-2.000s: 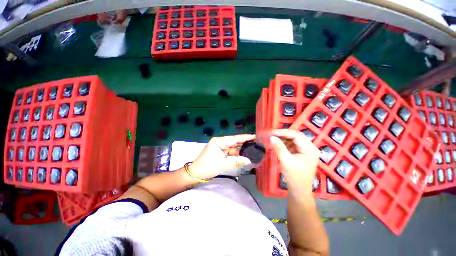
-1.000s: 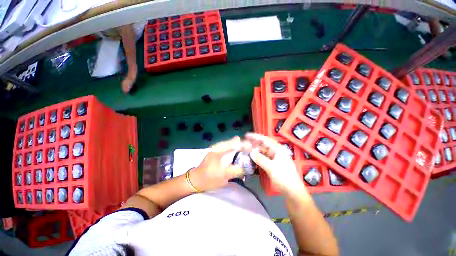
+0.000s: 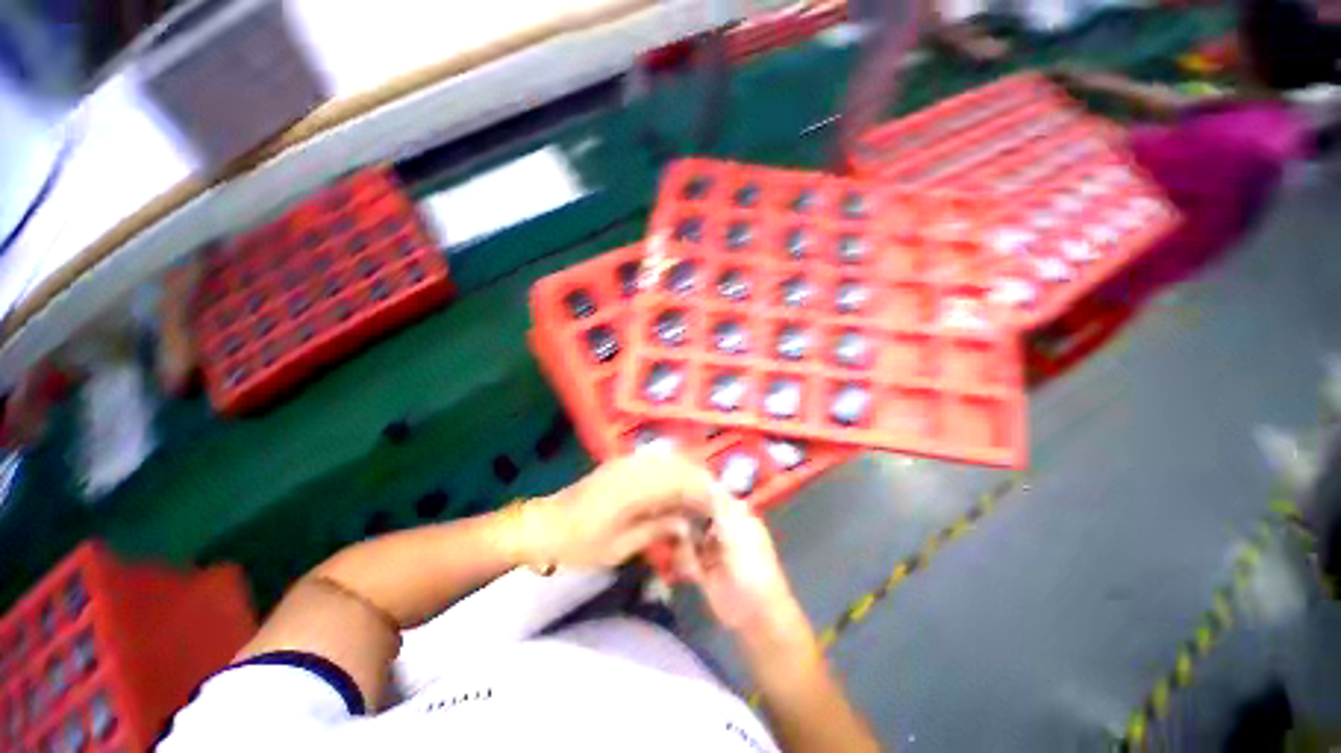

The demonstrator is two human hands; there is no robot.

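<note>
The view is blurred. My left hand and my right hand meet in front of my body. A small dark piece, apparently the watch head, shows between the fingers, mostly hidden. My left fingers are around it; my right fingertips are close against it, but their hold is unclear. Just beyond my hands, a red foam tray lies askew on a red tray stack. Its left columns hold silvery units and its right-hand pockets are empty.
Another red tray stack is at lower left. A filled red tray and a white sheet lie across the bench. Loose dark pieces lie on the green mat. A person in magenta is at upper right, beside more red trays.
The view has swung right and tilted, so the trays appear shifted. My hands remain together. The other person's arm over the bench at upper left no longer shows clearly.
</note>
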